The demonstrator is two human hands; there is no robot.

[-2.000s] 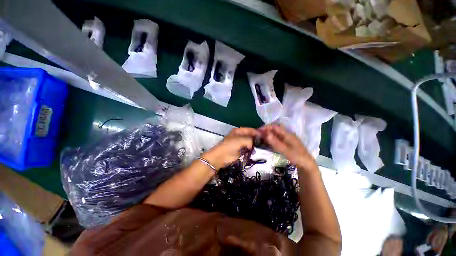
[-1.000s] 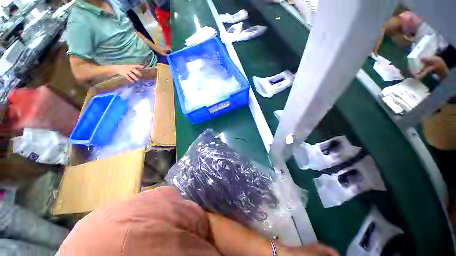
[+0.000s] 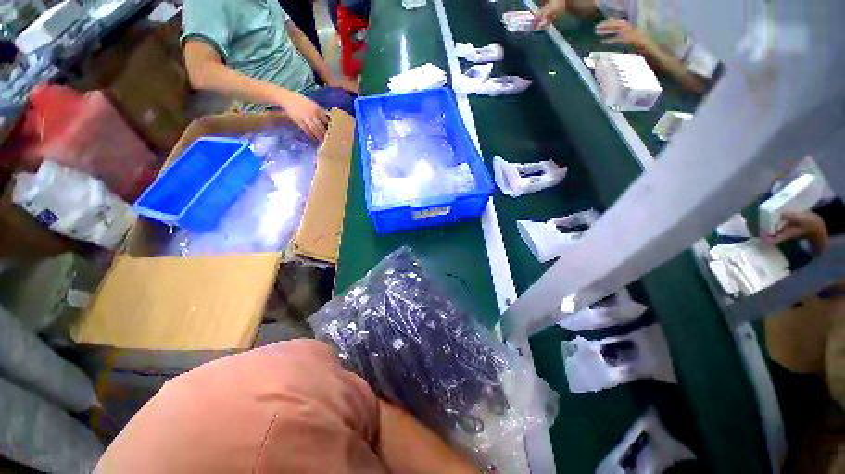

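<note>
A large clear plastic bag of black cables (image 3: 417, 347) lies on the green bench beside my left sleeve and forearm, which come in from the bottom edge. My left hand is cut off by the bottom edge. My right hand is not in view. White-wrapped trays lie on the green belt to the right of the bag. One wrapped tray (image 3: 619, 359) shows a dark coiled cable in its recess. Another wrapped tray (image 3: 646, 454) is near the bottom edge, also with a dark piece in it.
A blue bin of clear pieces (image 3: 426, 211) stands beyond the bag. Left of it is an open carton (image 3: 176, 301) holding a smaller blue bin (image 3: 199, 180). A grey-white upright (image 3: 639, 213) crosses the belt. A person in green sits by the carton; other hands work across the belt.
The view has swung left from the cable pile, then shifted slightly. My left hand has gone out at the bottom edge. The wrapped trays sit at different places along the belt.
</note>
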